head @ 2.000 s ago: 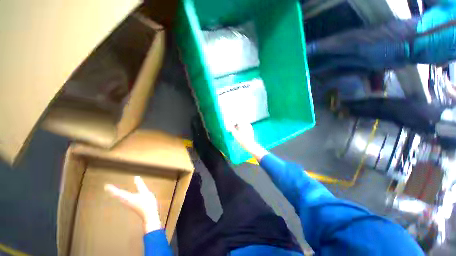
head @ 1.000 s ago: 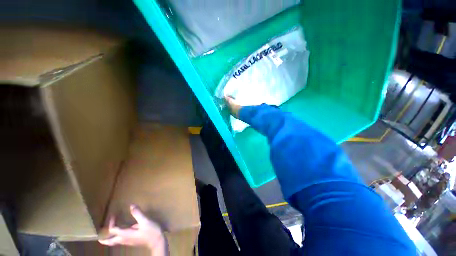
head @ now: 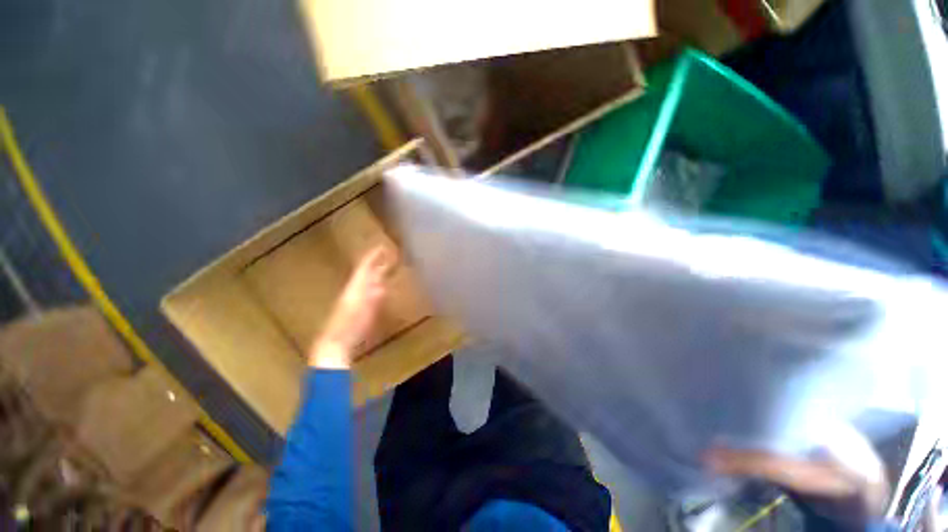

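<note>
A large polybagged product (head: 644, 312), pale and blurred by motion, spans the centre and right of the view. My right hand (head: 800, 473) holds it at its lower right edge; the hand is blurred and partly covered by the plastic. The bag's left end hangs over the right side of an open carton (head: 234, 333). My left hand (head: 364, 301) is over the inside of this carton, fingers together, away from the bag. Whether it touches the carton's inside is not clear. The carton's inner base shows bare tan cardboard.
A green tote (head: 748, 125) stands behind the bag with clear plastic inside. A second open carton (head: 561, 88) is at the top, under a loose tan sheet or flap (head: 478, 31). Brown pieces (head: 94, 395) lie at lower left beside a yellow floor line (head: 73, 260). My legs are below.
My right hand has lifted the bag out of the green tote and across toward the carton. My left hand has moved from the carton's edge to over its inside. The view has turned.
</note>
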